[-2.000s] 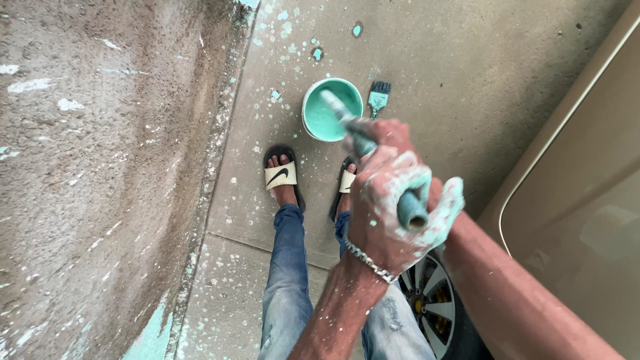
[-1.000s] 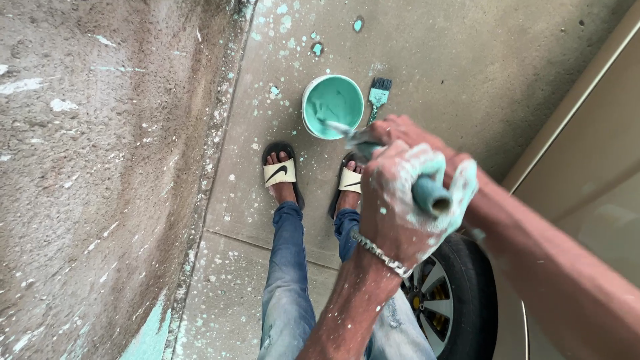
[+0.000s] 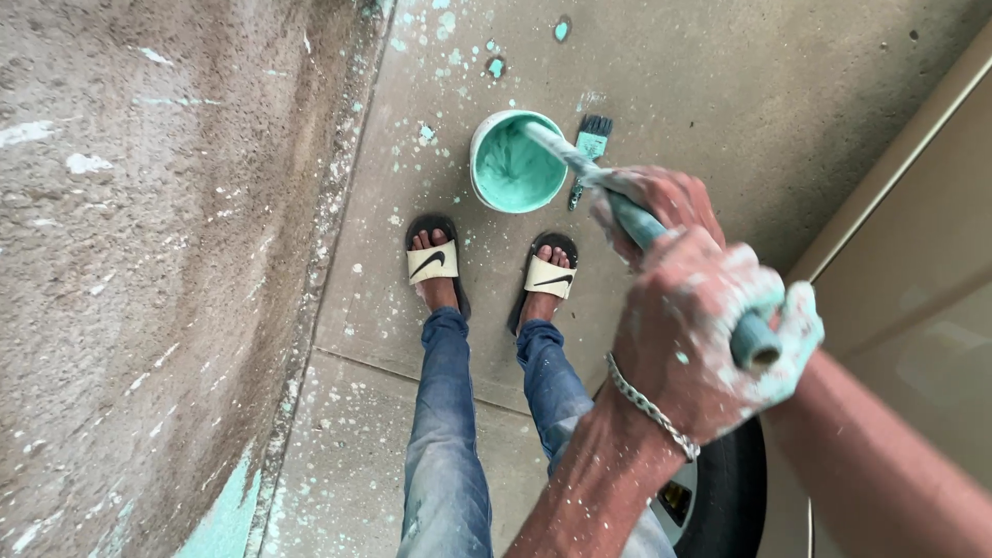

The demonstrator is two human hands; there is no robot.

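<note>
A hollow-ended pole (image 3: 639, 221), smeared with paint, slants from my hands into a white bucket (image 3: 479, 182) of turquoise paint (image 3: 515, 167). My left hand (image 3: 705, 333), with a chain bracelet (image 3: 647, 407) at the wrist, is closed around the pole's upper end. Farther down the pole, my right hand (image 3: 666, 205) grips it, partly hidden behind the left. Both hands are spotted with paint. The pole's lower end enters the paint near the bucket's far side and is hidden there. A paint-covered brush (image 3: 592, 146) lies on the ground just right of the bucket.
My feet, in slide sandals (image 3: 432, 262), stand just nearer than the bucket on paint-spattered concrete (image 3: 372, 310). A rough, stained wall (image 3: 155, 232) rises at left. At right are a vehicle's beige body panel (image 3: 922, 310) and a tyre (image 3: 736, 496) beside my leg.
The pole's lower end has moved from the bucket's near right side to its far side. Both hands have kept hold of the pole and shifted a little to the right.
</note>
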